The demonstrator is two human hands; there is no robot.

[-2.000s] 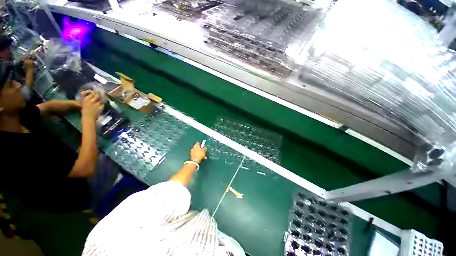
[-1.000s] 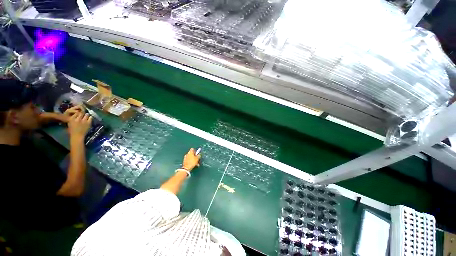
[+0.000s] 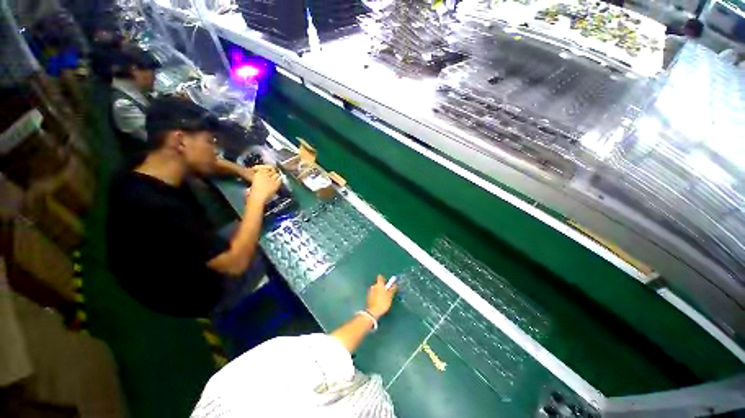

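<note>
My left hand, with a band at the wrist, reaches over the green bench with its fingers closed on a small slim pale tool, perhaps tweezers. The tool's tip is at the left end of a clear blister tray, which looks empty and lies by the bench's white edge line. Small gold-cream pieces lie in a pile beside the thin white line. A tray with dark round pieces is cut off by the bottom edge. My right hand is not in view.
A neighbour in black sits at the left, hands raised. Another clear tray and a small open cardboard box lie near them. Another person sits further back. A green belt runs behind the bench, below a shelf piled with clear trays.
The view has turned left, showing more of the neighbour and the aisle; the white trays at the right have left the picture. My left hand stays by the clear tray's left end.
</note>
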